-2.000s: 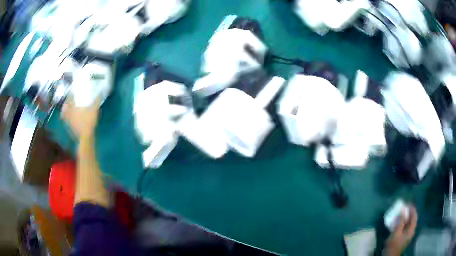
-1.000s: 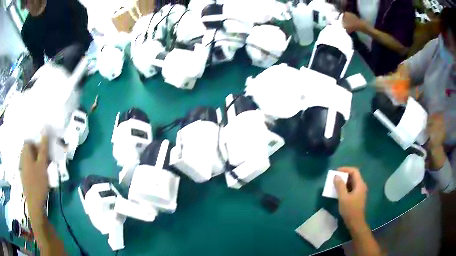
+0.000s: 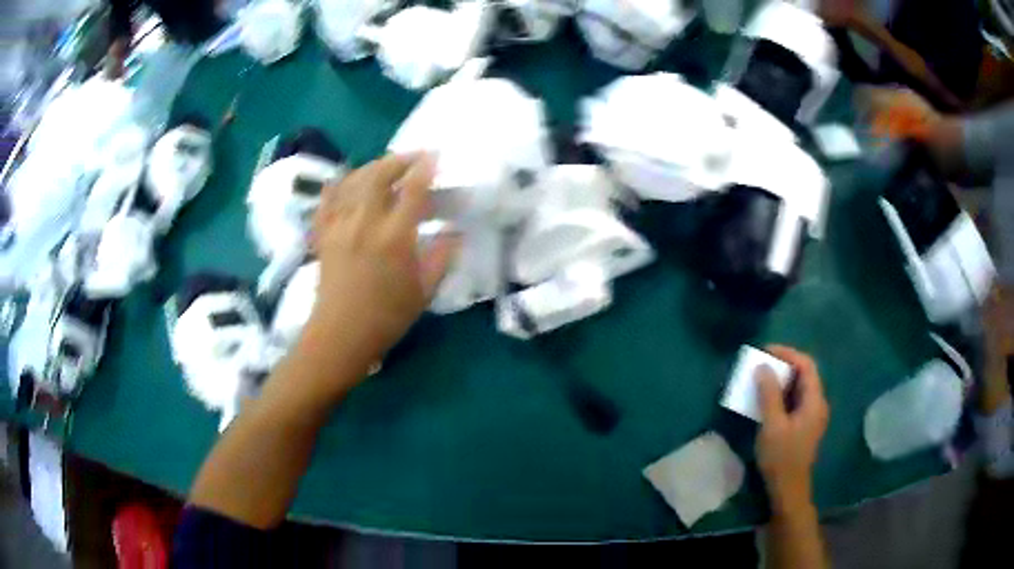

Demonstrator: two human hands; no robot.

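My left hand (image 3: 373,250) is at centre left, with its fingers on the lower left of a white dome camera (image 3: 478,128). It holds this camera above others on the green table; the grip is partly blurred. My right hand (image 3: 792,417) holds a small white block (image 3: 745,381), like a sponge, between thumb and fingers at the lower right. A pale folded cloth (image 3: 696,478) lies flat just left of the right hand.
White cameras stand left (image 3: 217,339), centre (image 3: 573,233) and back (image 3: 428,45). A large camera with a black ball (image 3: 743,239) lies right of centre. A translucent bottle (image 3: 914,411) is at the right edge. Another person's hand (image 3: 934,131) is near something orange.
My left hand has carried the camera from the far left to the middle of the table. My right hand still holds the white block in about the same place. The view has shifted.
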